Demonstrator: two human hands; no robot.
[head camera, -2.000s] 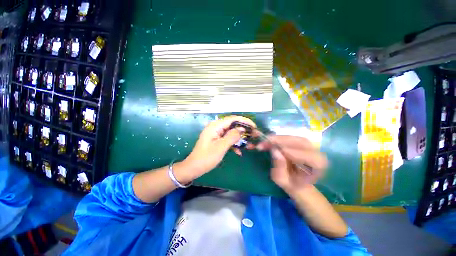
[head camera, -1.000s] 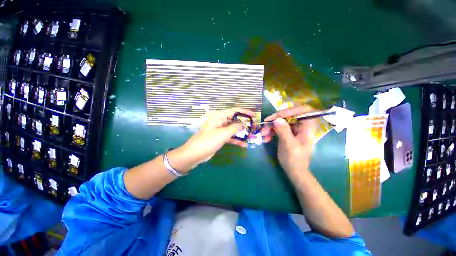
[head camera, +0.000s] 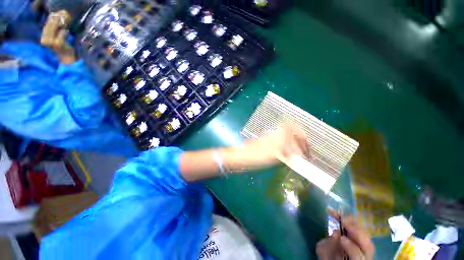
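The pale adhesive strip sheet (head camera: 325, 144) lies tilted on the green mat. My left hand (head camera: 291, 144) is over its left part, fingers curled down; whether they hold anything is hidden. My right hand (head camera: 351, 241) is at the bottom edge, partly cut off, holding the dark, slim tweezers (head camera: 343, 228). A small whitish thing (head camera: 333, 224) shows at its fingertips, too blurred to name. The watch module is not clearly seen.
A black component tray (head camera: 236, 87) with modules lies upper left, beside a shiny clear blister tray (head camera: 114, 33). A neighbour's blue sleeve (head camera: 46, 101) is far left. An amber Kapton sheet (head camera: 374, 177) and white liner scraps (head camera: 402, 228) lie right.
The view has swung left, turning the scene. My hands have parted: the left moved from the module onto the strip sheet, while the right stays with the tweezers, lower right.
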